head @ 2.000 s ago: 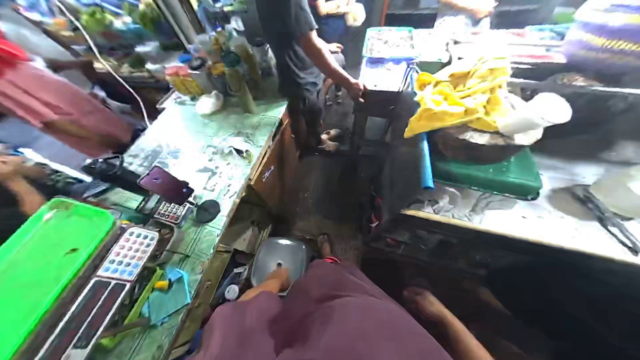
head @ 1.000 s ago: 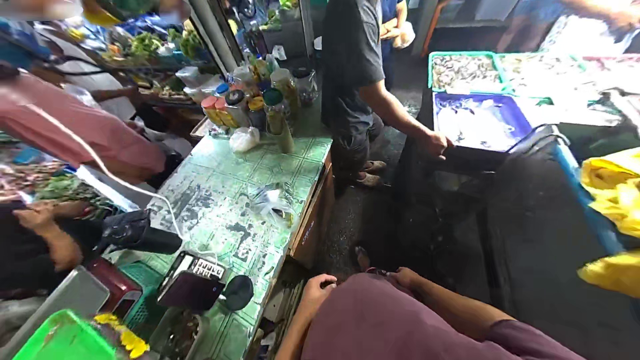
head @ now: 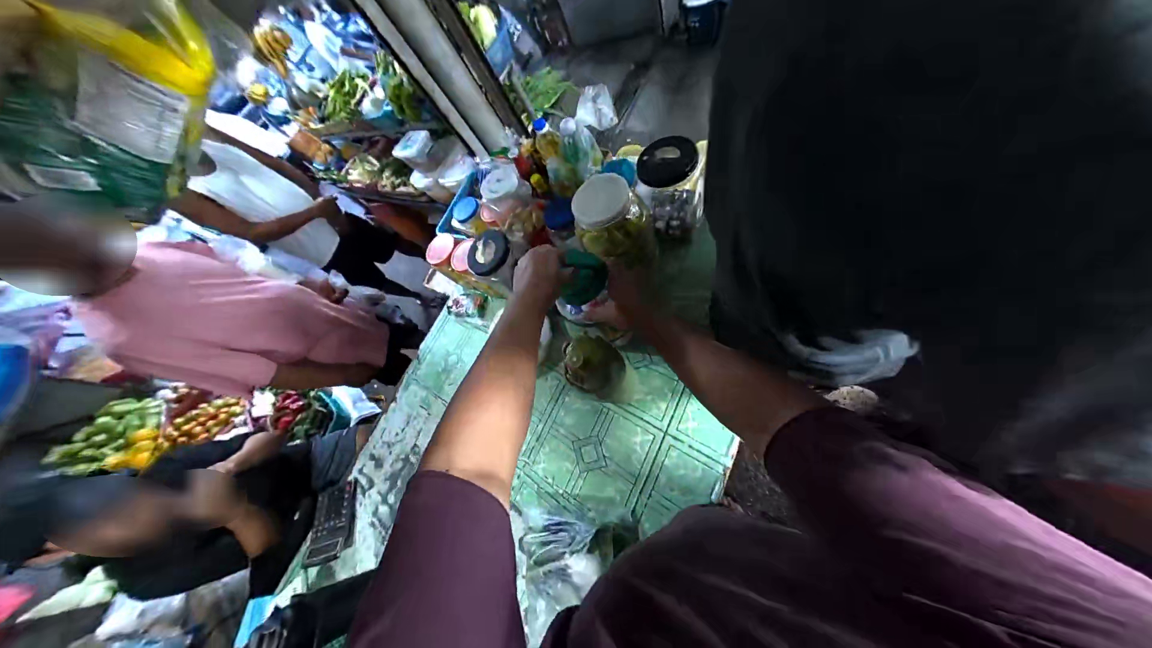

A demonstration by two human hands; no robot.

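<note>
Both my arms reach to a group of jars at the far end of a green patterned table (head: 589, 450). My left hand (head: 540, 270) is closed on the edge of a green lid (head: 583, 276). Beside the jar under that lid is my right hand (head: 616, 301), its fingers partly hidden, so its grip cannot be made out. A large jar with a pale lid (head: 601, 200) stands just behind, and a black-lidded jar (head: 668, 162) is to its right. Nearer me stands a jar or bottle with greenish contents (head: 594, 364). Another black-lidded jar (head: 489, 253) is left of my left hand.
A person in dark clothes (head: 864, 180) stands close on the right. People in pink (head: 234, 315) and white (head: 270, 189) are at the left, near vegetable piles (head: 198, 423). A clear plastic bag (head: 562, 558) and a calculator (head: 331, 522) lie on the table.
The view has moved in to the jars at the table's far end. My hands, low by my body a second ago, are now stretched out among them, with the left on the green lid.
</note>
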